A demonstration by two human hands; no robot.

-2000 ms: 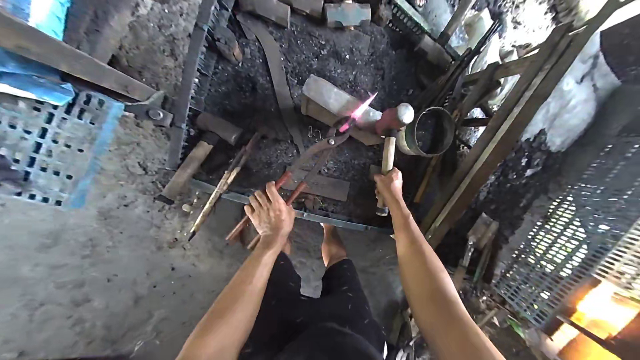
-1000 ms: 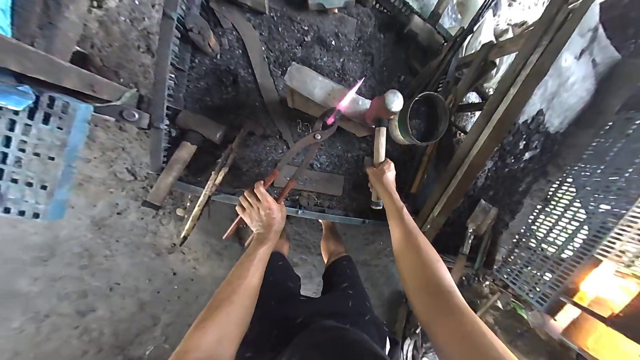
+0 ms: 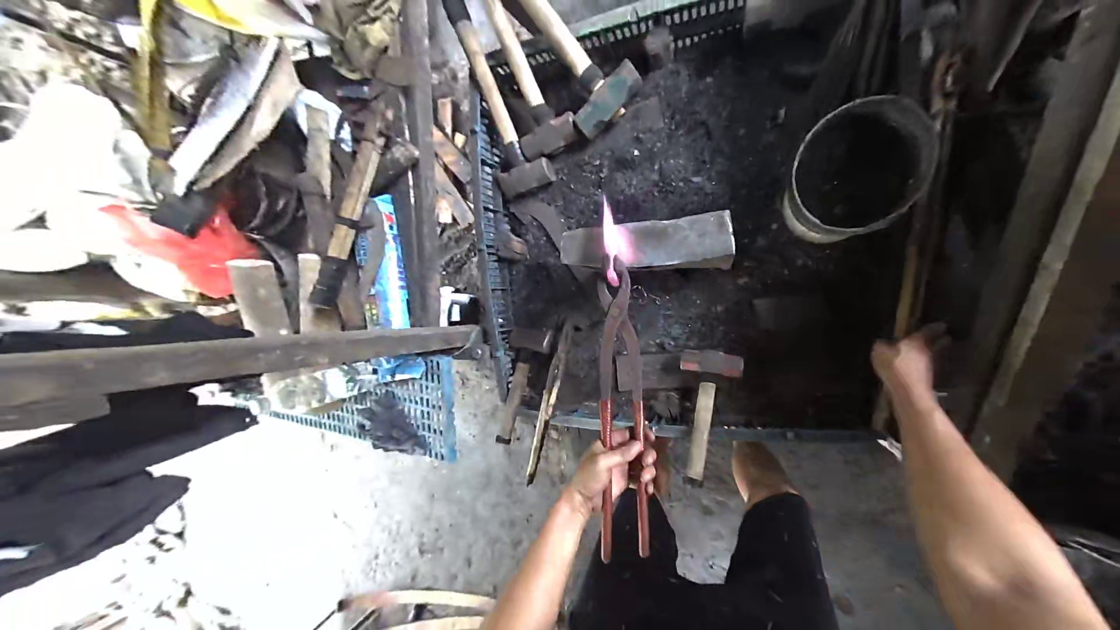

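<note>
My left hand point(image 3: 617, 468) is closed around the red handles of blacksmith's tongs point(image 3: 619, 350). Their jaws grip a small glowing metal piece point(image 3: 612, 243), its bright tip pointing away from me, over or against the near side of a steel anvil block point(image 3: 652, 242). My right hand point(image 3: 910, 360) is at a long thin rod or stick point(image 3: 919, 254) on the right; blur hides whether the fingers hold it. The hammer with a wooden handle point(image 3: 701, 429) lies near the front edge, right of the tongs.
A round bucket point(image 3: 792, 206) stands right of the anvil block. Several hammers point(image 3: 551, 136) lean at the back left. Another hammer point(image 3: 516, 394) and a stick point(image 3: 549, 402) lie left of the tongs. A wooden beam point(image 3: 236, 354) juts in from the left, above a blue plastic crate point(image 3: 437, 402).
My right hand has let go of the hammer, which now lies near the front edge, and has moved right to the rod. The tongs have swung more upright. The view has shifted left.
</note>
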